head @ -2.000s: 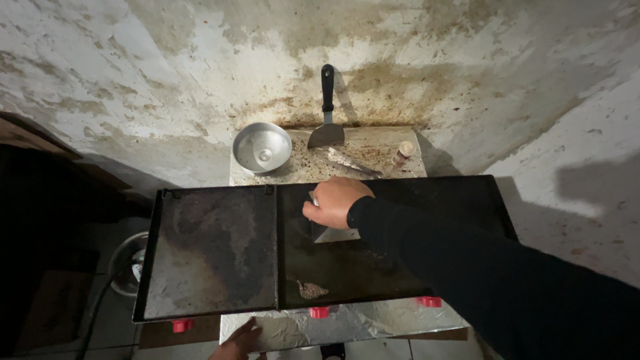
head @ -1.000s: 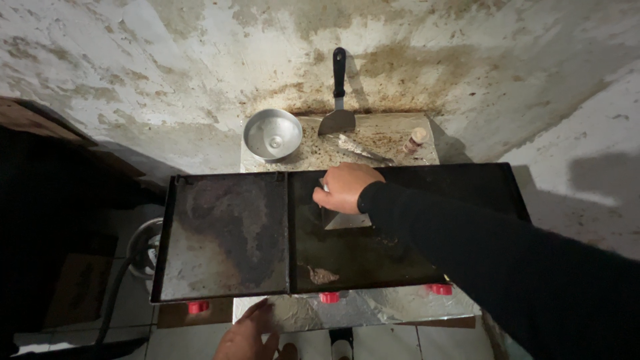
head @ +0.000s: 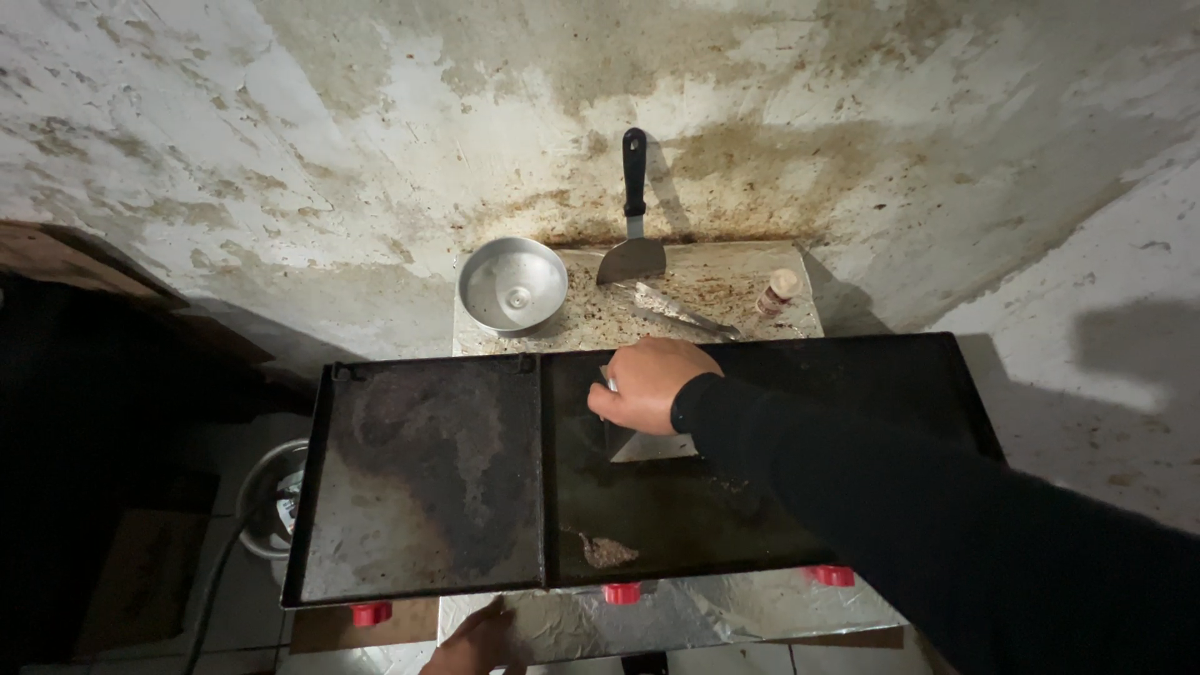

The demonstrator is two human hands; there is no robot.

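My right hand (head: 653, 384) is closed around the grip of a flat metal scraper (head: 656, 447), whose blade lies on the right section of a dark griddle (head: 431, 469). Near the front edge of that section sits a small heap of brownish scraps (head: 609, 552). My left hand (head: 476, 647) is low at the foil-covered front (head: 581, 623) of the stand, below the griddle; its fingers are partly hidden in shadow, and whether it grips anything does not show.
Behind the griddle, a foil-covered ledge (head: 562, 339) holds a metal bowl (head: 514, 286), a black-handled spatula (head: 634, 187) leaning on the wall, metal tongs (head: 684, 314) and a small shaker bottle (head: 778, 292). Red knobs (head: 622, 592) line the front. A metal basin (head: 267, 506) stands lower left.
Between the frames the view shifts a little. My right hand stays on the scraper at the upper middle of the griddle. Nothing is plainly picked up or let go.
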